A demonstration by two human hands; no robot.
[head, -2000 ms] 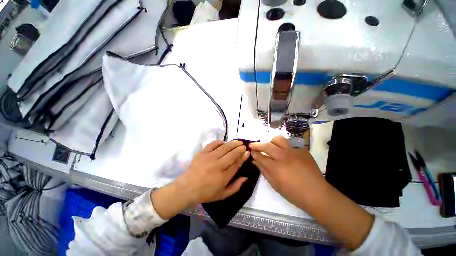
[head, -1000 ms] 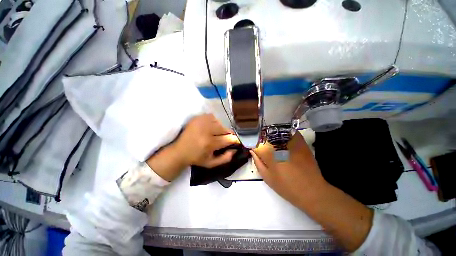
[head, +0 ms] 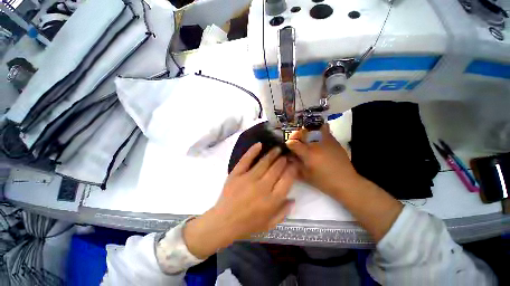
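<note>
A black fabric piece (head: 244, 146) lies at the needle area of the white sewing machine (head: 391, 56), beside a pale garment panel (head: 168, 109) that spreads to the left. My left hand (head: 254, 192) lies over the black piece with its fingers spread, pressing it on the table. My right hand (head: 321, 162) is at the presser foot (head: 288, 134), its fingertips on the right end of the black piece. The fingertips are partly blurred, and the cloth edge under them is hidden.
Layered pale panels (head: 72, 72) lie upper left. A stack of black pieces (head: 391, 148) is at the right, with thin pink and dark sticks (head: 459, 170) and a dark glossy rectangle (head: 492, 177) beyond. The ruler-marked table edge (head: 324, 233) runs in front. A blue bin (head: 89, 260) is below left.
The black piece now lies flatter and wider, left of the needle. My left hand has moved from its upper edge to flat on top, nearer the table's front. My right hand stays by the foot.
</note>
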